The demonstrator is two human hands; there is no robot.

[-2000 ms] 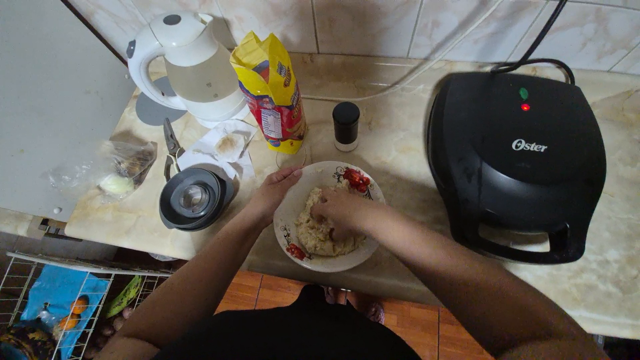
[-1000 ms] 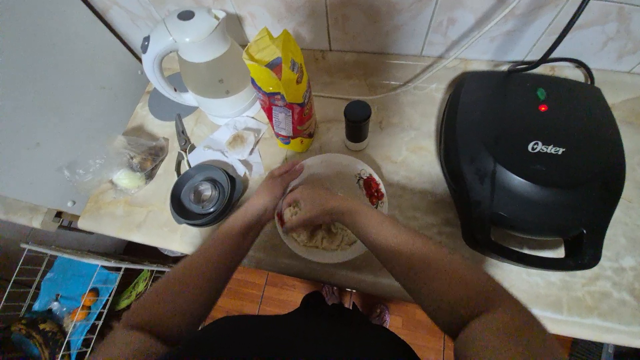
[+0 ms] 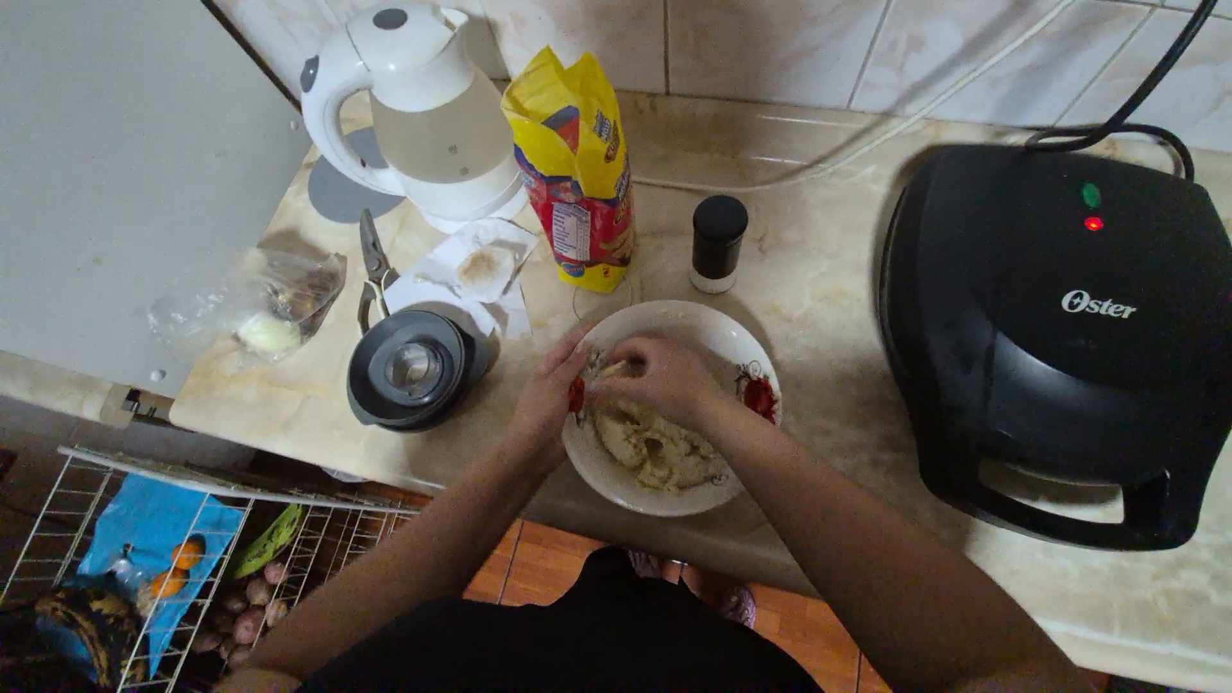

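A white bowl with red flower designs [image 3: 674, 502] stands near the counter's front edge. Pale, sticky dough [image 3: 664, 452] lies in its lower part. My left hand [image 3: 553, 390] grips the bowl's left rim. Inside the bowl at the upper left, my right hand [image 3: 654, 377] has its fingers bent together, with dough on or between them; how much it holds is hidden. Behind the bowl are an open yellow and red bag [image 3: 587, 192] and a shaker with a black cap [image 3: 719, 236].
At the right sits a black Oster electric grill [image 3: 1049, 318], its red light lit. A white electric kettle [image 3: 423, 115], scissors [image 3: 373, 260], a dark grey lid [image 3: 409, 371] and a plastic bag [image 3: 289, 303] stand or lie left. Below is a wire basket [image 3: 192, 491] with produce.
My right hand has moved from the dough at the bowl's middle to its upper left, uncovering more of the dough. My left hand stays at the rim.
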